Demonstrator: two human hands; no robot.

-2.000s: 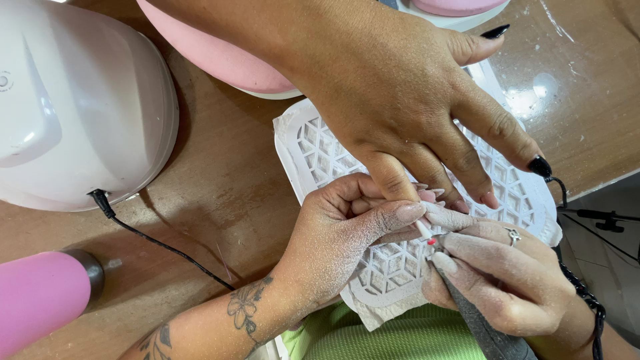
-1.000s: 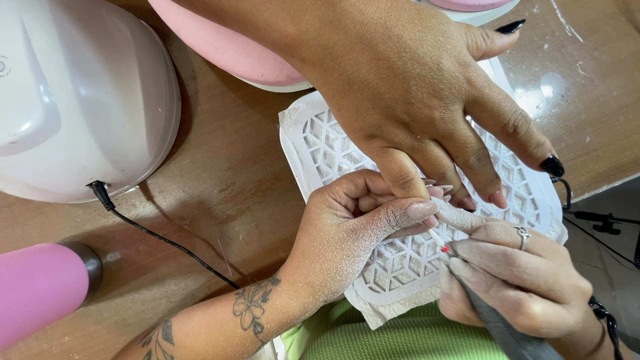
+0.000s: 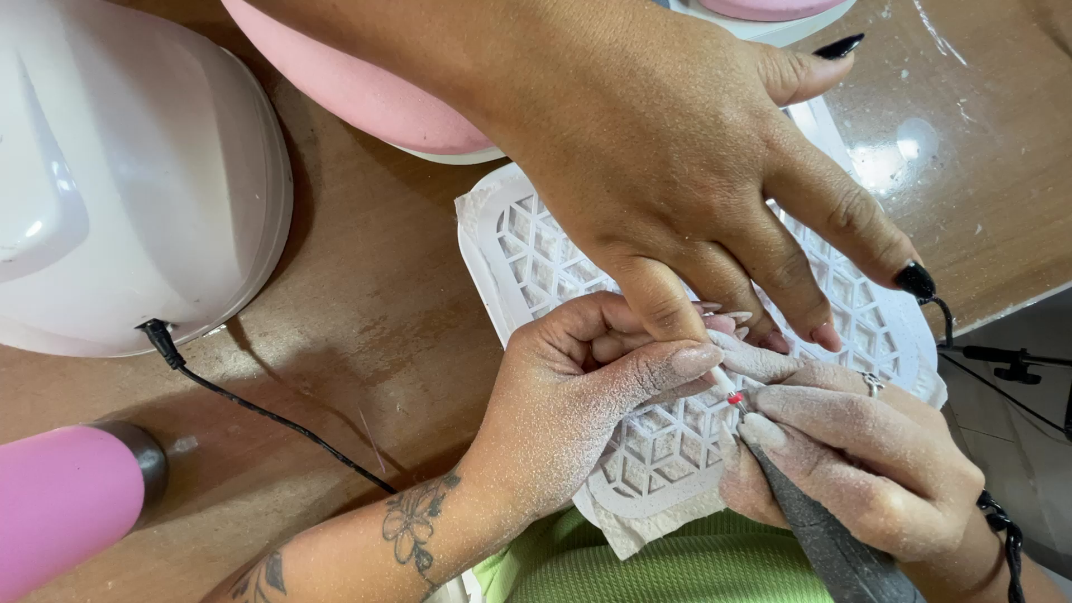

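Dusted with white powder, my left hand [image 3: 578,402] pinches the little finger of another person's hand [image 3: 670,151] between thumb and fingers. My right hand [image 3: 863,444] grips a dark electric nail drill [image 3: 812,519]. Its bit, with a red band [image 3: 735,399], is at the pale nail tip [image 3: 720,378] of that little finger; exact contact is too small to tell. Two of the other person's nails are glossy black, on the thumb and index finger. Below the hands lies a white dust collector grille [image 3: 662,452] with a lattice of diamonds, edged by a paper towel [image 3: 641,532].
A white nail lamp [image 3: 142,176] with a black cord [image 3: 276,425] stands at left, above a pink bottle [image 3: 67,502]. A pink cushioned hand rest [image 3: 360,92] lies under the other person's forearm. Black cables and a stand [image 3: 1013,360] are at right.
The drill in my right hand has shifted slightly relative to the held finger, its red band now close to my left thumb. My left hand keeps its pinch.
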